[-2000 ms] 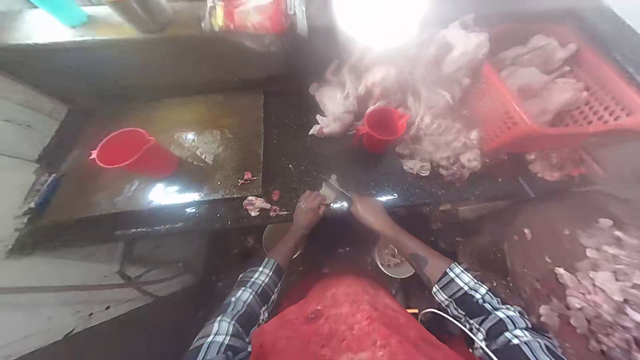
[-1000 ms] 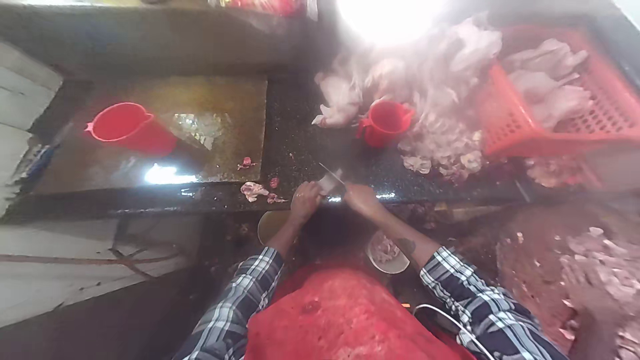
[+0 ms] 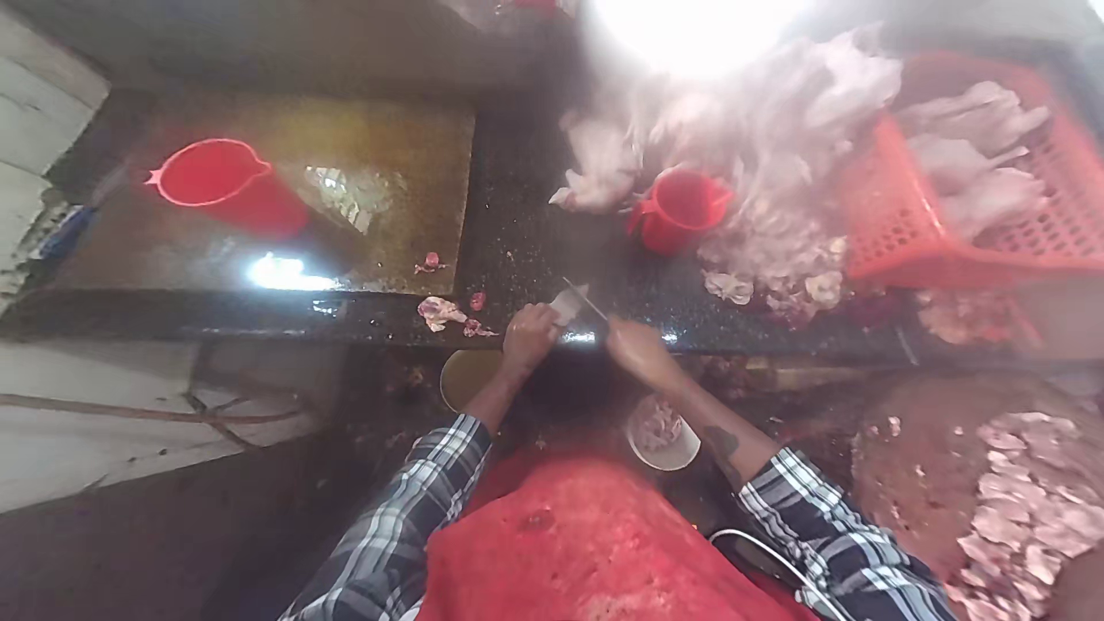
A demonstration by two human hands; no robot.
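Observation:
My left hand (image 3: 530,335) grips a small pale piece of meat (image 3: 570,304) at the front edge of the dark stone counter (image 3: 517,198). In my right hand (image 3: 640,348) is a knife (image 3: 586,297), its thin blade pointing up and left across the meat. Just left of my left hand lie a raw scrap of meat with fat (image 3: 441,313) and several small red bits. Beyond my right hand stands a red plastic jug (image 3: 684,210), against a pile of raw plucked chickens (image 3: 750,129).
A red perforated basket (image 3: 931,250) holding chickens stands at right. A larger red jug (image 3: 216,177) is on the wet brown slab at left. Below the counter are a bowl with meat pieces (image 3: 662,435), another round container (image 3: 466,379) and many cut pieces (image 3: 1018,509) at lower right.
Both hands remain close together at the counter edge with the meat and knife. Another person's hand, seen over the cut pieces at lower right one second ago, has moved mostly out of sight.

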